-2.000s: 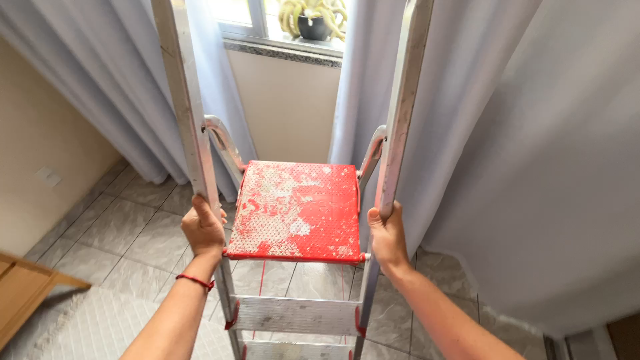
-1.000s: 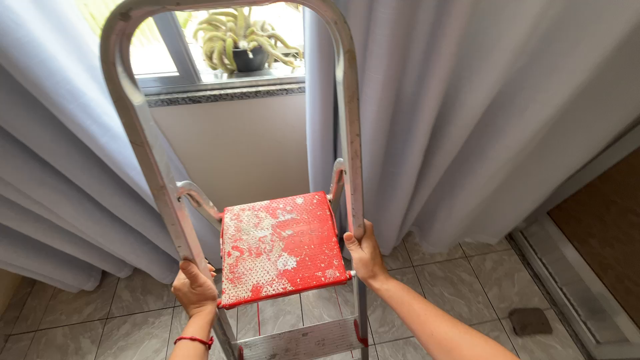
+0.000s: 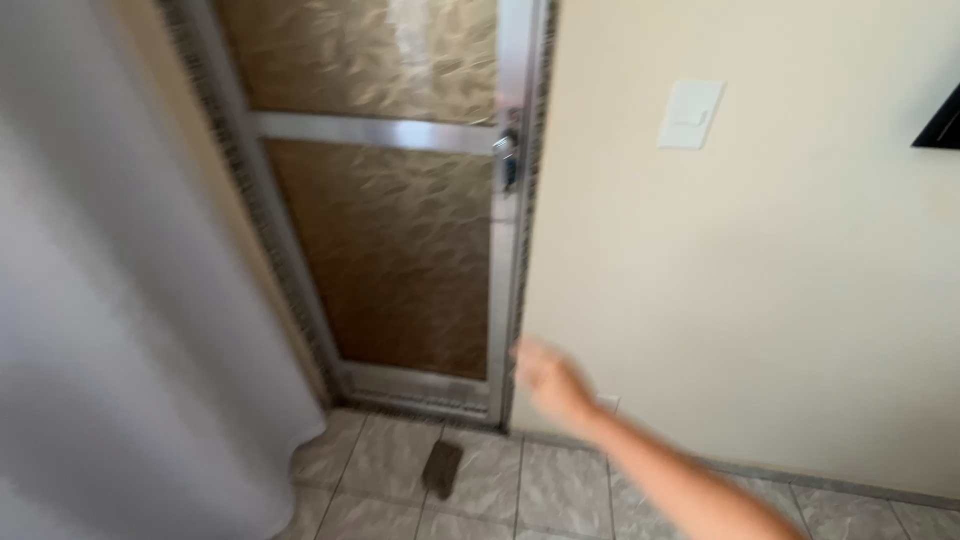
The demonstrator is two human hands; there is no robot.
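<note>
My right hand (image 3: 551,379) is stretched out in front of the cream wall, low and to the right of a metal-framed door (image 3: 375,133) with patterned brown glass. The hand is blurred, and I cannot tell whether its fingers are closed; no object shows in it. It appears nearest the door frame's lower right edge. The door's handle (image 3: 508,161) is well above it. My left hand is out of the picture, and so is the stepladder.
A pale grey curtain (image 3: 150,300) hangs at the left. On the tiled floor (image 3: 562,487) lies a small dark object (image 3: 442,469) before the door. The wall bears a white light switch (image 3: 691,114); a black object (image 3: 941,124) juts in at the right edge.
The view has swung far to the right, from window to door. My right hand has come off the aluminium ladder's rail, which it gripped one second ago. Ladder and left hand have left the view.
</note>
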